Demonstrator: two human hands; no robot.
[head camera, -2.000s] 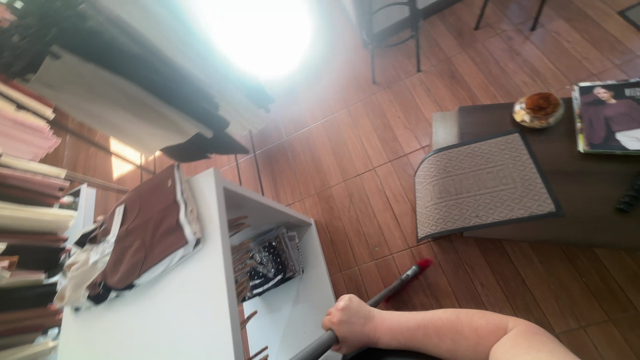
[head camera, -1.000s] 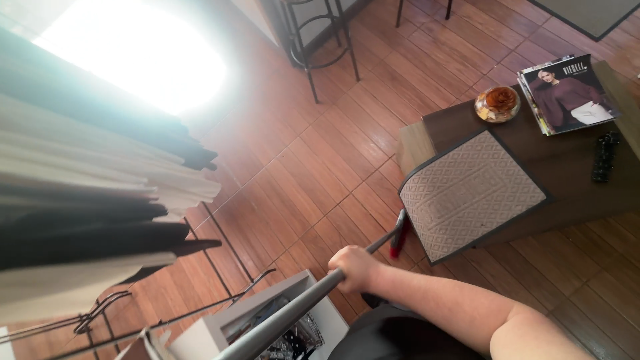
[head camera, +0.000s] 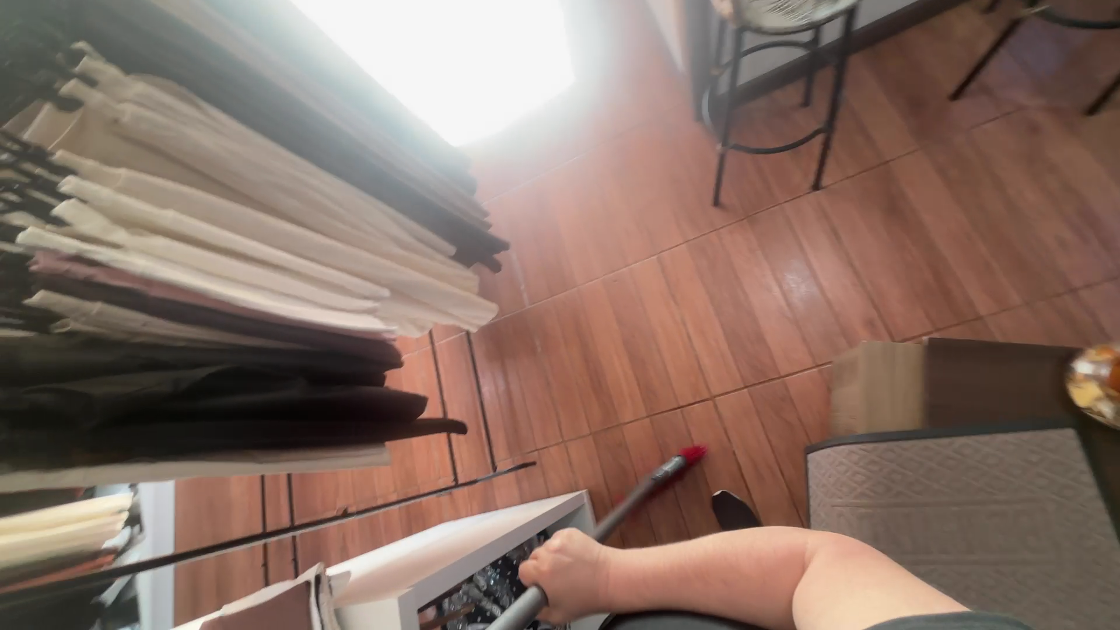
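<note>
My right hand (head camera: 564, 573) is closed around the grey pole (head camera: 626, 512) of what looks like a broom, at the lower middle of the view. The pole runs from the bottom edge up and right. Its far end, a red bristled-looking head (head camera: 692, 454), is over the wood-look tile floor (head camera: 612, 350). The hand is in front of a white shelf unit (head camera: 499, 525) that holds dark patterned items. A dark rounded tip (head camera: 733, 510), perhaps of a shoe, shows just above my forearm. My left hand is not in view.
Clothes (head camera: 262, 201) hang in rows on the left, above a thin dark rail (head camera: 350, 507). Folded brown fabric (head camera: 262, 608) lies at the lower left. A bar stool (head camera: 774, 144) stands at the top. A low table (head camera: 989, 385) with a textured grey mat (head camera: 945, 516) is at right.
The view has swung so the hanging clothes fill more of the left side. My right hand still holds the pole; its red end now shows away from the mat's edge.
</note>
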